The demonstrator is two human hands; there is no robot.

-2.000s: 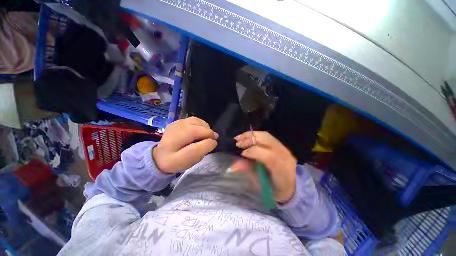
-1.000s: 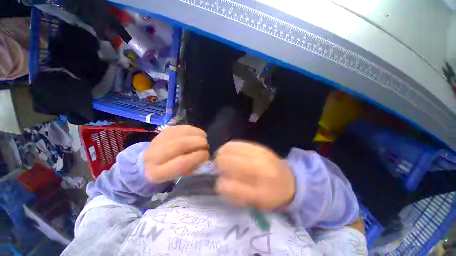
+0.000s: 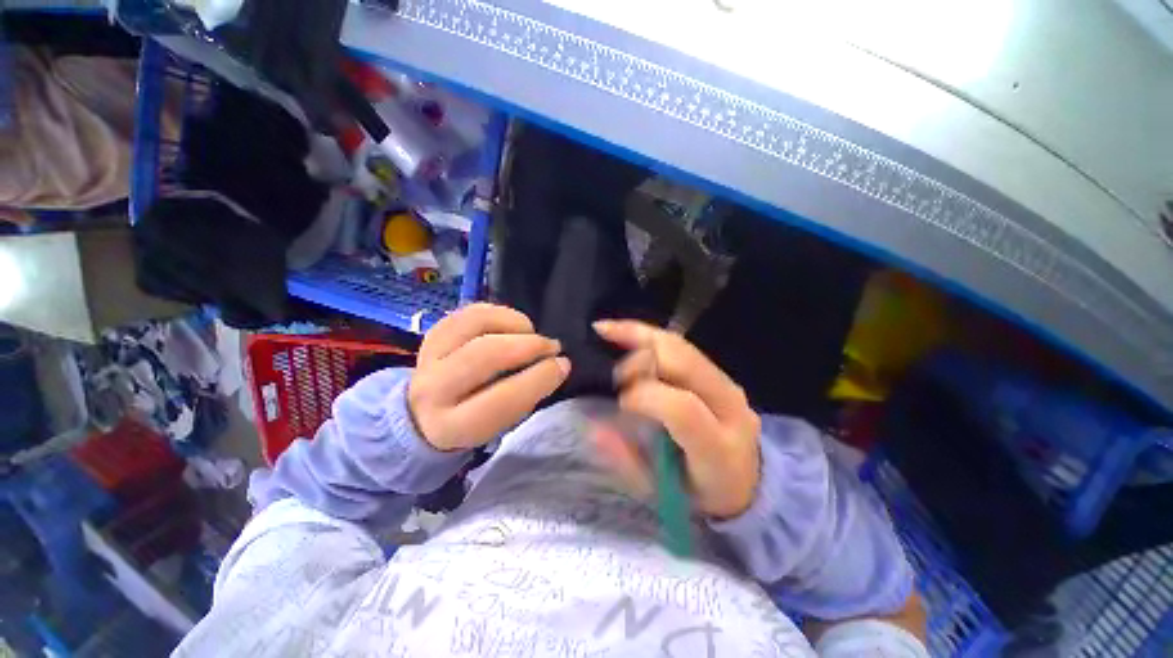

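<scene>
My right hand [image 3: 695,418] is curled around the green handle [image 3: 672,495] of a pointed hand tool, which is blurred and sticks out below the palm. The metal shaft cannot be made out. My left hand [image 3: 486,379] has thumb and fingers pinched together on the edge of a black garment piece [image 3: 585,366], which lies in front of my lap and blends into the dark behind it. My right fingertips are a short gap to the right of my left fingertips.
The white table's grey ruler-marked edge [image 3: 720,122] runs diagonally above my hands. A blue basket [image 3: 386,298] with cloth and scraps is at left, a red basket [image 3: 302,386] below it. Blue baskets and dark cloth are at lower right, near a yellow item [image 3: 875,341].
A second ago my hands were closer together and lower; now my right hand is apart from the left, and the green handle shows more. The view has shifted slightly.
</scene>
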